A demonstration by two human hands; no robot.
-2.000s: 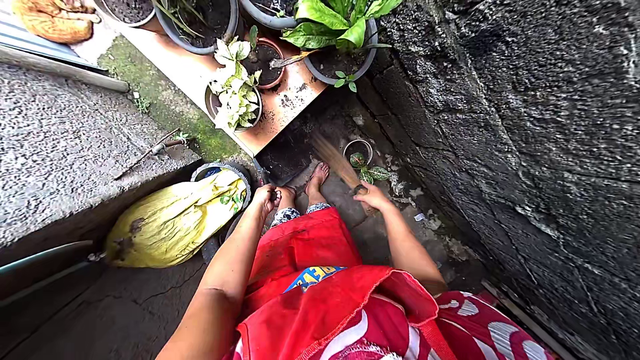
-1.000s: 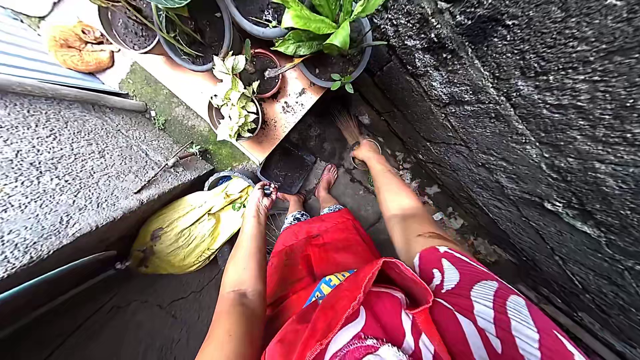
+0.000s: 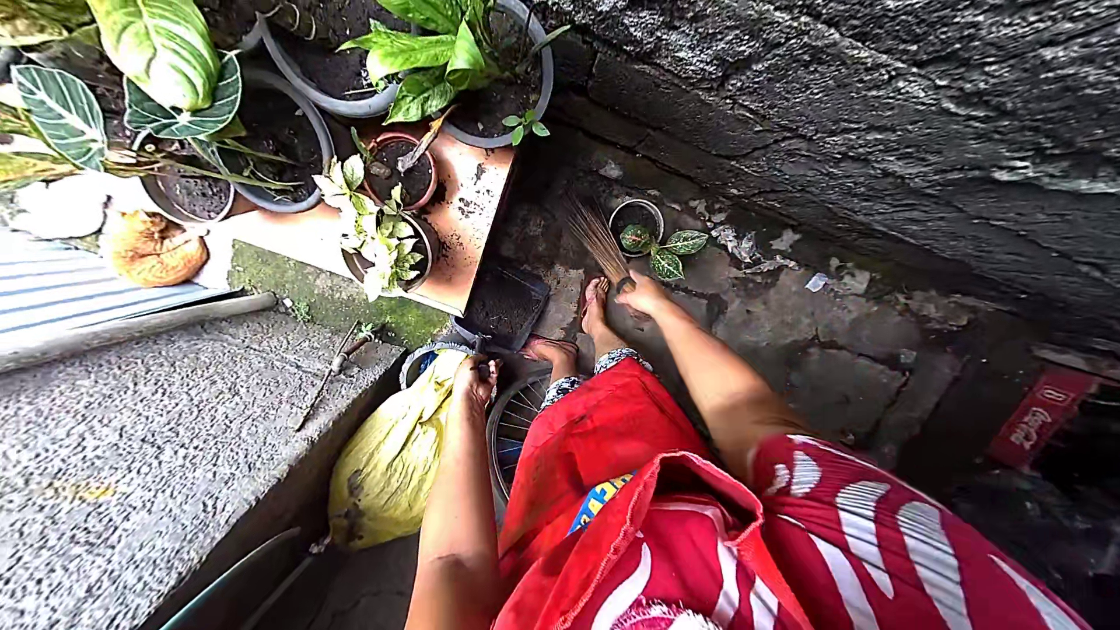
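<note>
My right hand (image 3: 643, 295) grips the bound end of a stick broom (image 3: 598, 241), whose bristles fan out up and to the left over the floor. Just right of the bristles stands a small pot (image 3: 637, 206) with a leafy plant (image 3: 667, 252). My left hand (image 3: 477, 381) is closed around the handle of a dark dustpan (image 3: 502, 306), which lies beside my bare feet and holds dark soil. Below and left of that hand is a yellow sack (image 3: 394, 464), by the rim of a bucket (image 3: 420, 357).
Potted plants stand on a tiled ledge (image 3: 464, 197) ahead. An orange cat (image 3: 153, 249) is curled up at the far left. A rough dark wall (image 3: 875, 131) runs along the right, a concrete block (image 3: 175, 446) along the left. A spoked wheel (image 3: 512, 429) is beside my legs.
One second ago my right hand was at the small pot; now it is nearer my feet with the broom left of the pot. The dustpan remains in my left hand.
</note>
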